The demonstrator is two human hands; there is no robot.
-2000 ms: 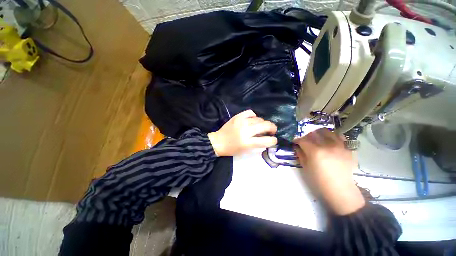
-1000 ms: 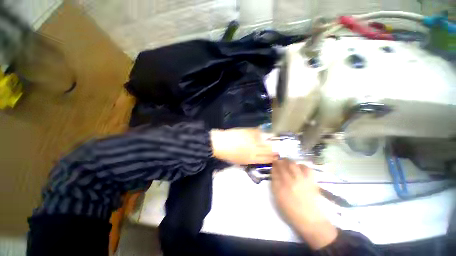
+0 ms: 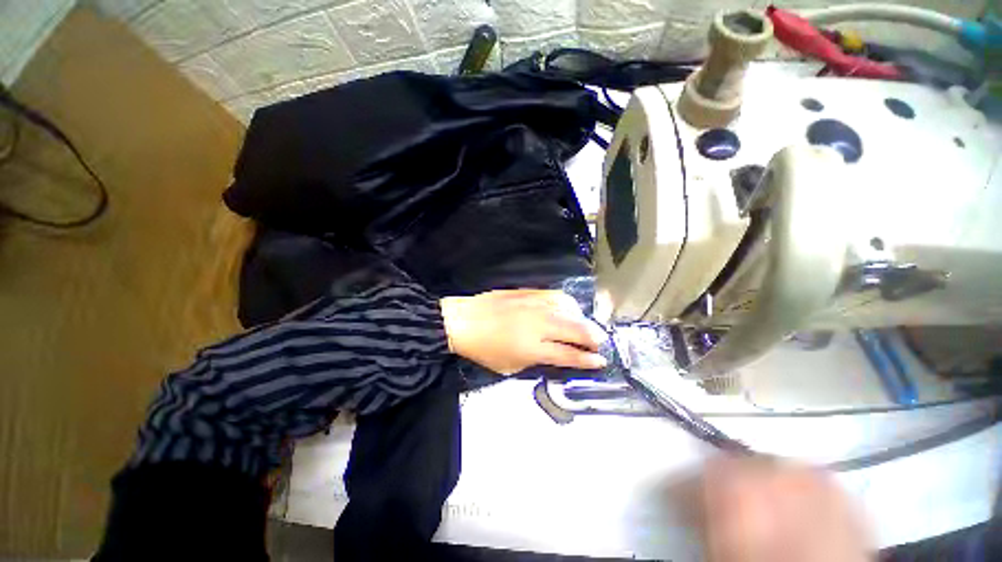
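A large black shiny garment (image 3: 407,187) lies bunched left of the cream sewing machine head (image 3: 758,209), with one part hanging over the table's front edge. My left hand (image 3: 527,333) presses flat on the garment's edge just left of the lit needle area. A narrow black strip (image 3: 687,415) runs from near the needle toward the lower right. My right hand (image 3: 780,510) is blurred and cut off by the bottom edge, near the strip's front part; its fingers cannot be made out. The bent metal guide (image 3: 558,400) shows in front of my left hand.
A blue-handled slim tool (image 3: 888,368) lies on the bed at the right. A dark-green-handled tool (image 3: 477,51) stands out behind the garment by the brick-patterned wall (image 3: 319,49). A cardboard sheet (image 3: 121,253) covers the left side. Black cords lie behind the machine head.
My right hand has moved from beside the needle toward the lower right, away from my left hand. The strip now shows between needle and right hand. The view has shifted.
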